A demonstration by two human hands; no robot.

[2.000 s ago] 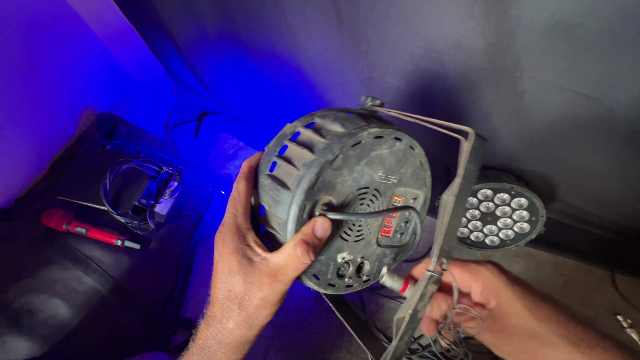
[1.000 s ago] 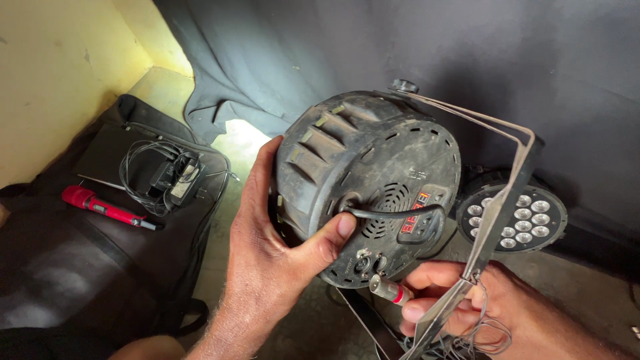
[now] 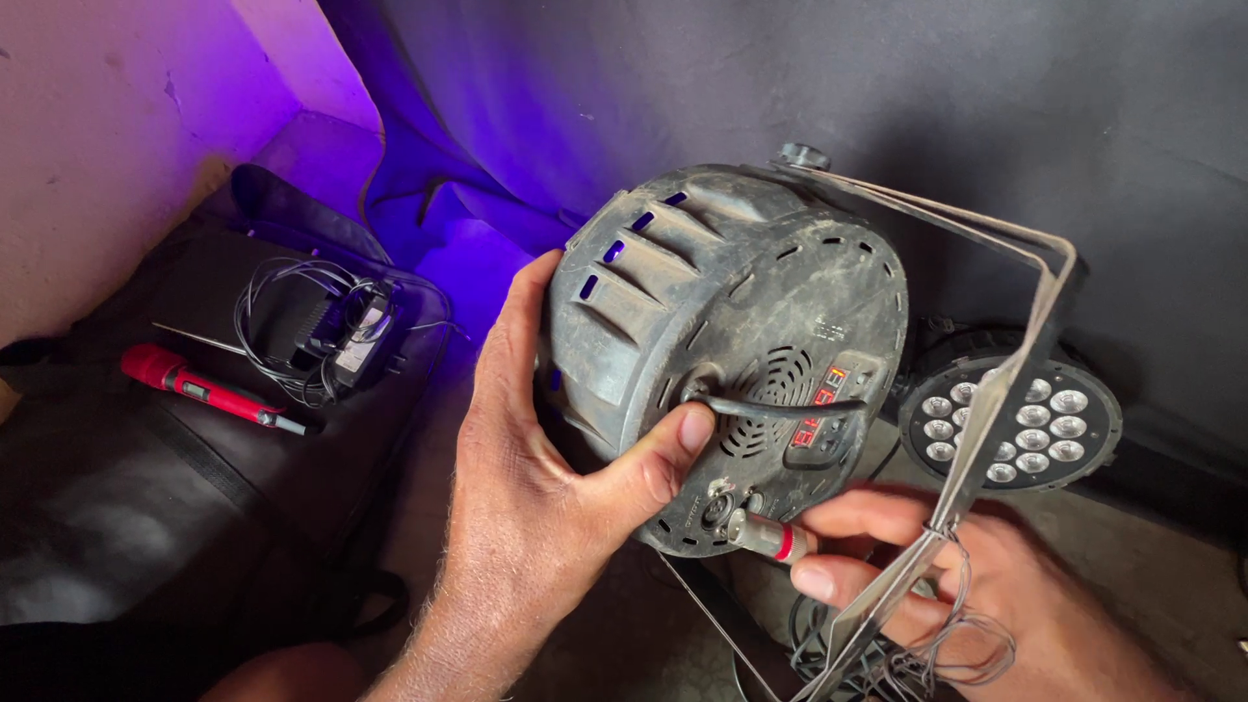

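My left hand [image 3: 565,478] grips the side of a dusty black LED par stage light [image 3: 673,263], its thumb on the back beside the power cable [image 3: 780,408]. The back panel bears a vent, a red lit display [image 3: 817,409] and round XLR sockets [image 3: 720,509]. Between the thumb and fingers of my right hand [image 3: 916,556] is a silver XLR connector [image 3: 765,534] with a red ring, its end close to the sockets; whether it touches the housing is unclear. The light's metal bracket [image 3: 990,419] passes in front of my right hand, with thin wire [image 3: 960,634] wound on it.
A second LED par light [image 3: 1048,419] lies on the floor behind the bracket. At left, a red microphone [image 3: 200,390], a black flat case [image 3: 224,302] and power adapters [image 3: 361,336] with coiled cable rest on a black bag [image 3: 244,458]. Dark cloth [image 3: 975,88] hangs behind.
The glow on the wall and cloth has gone from blue to pale yellow-white and now to violet. My left hand still holds the light; the connector in my right hand remains near the sockets.
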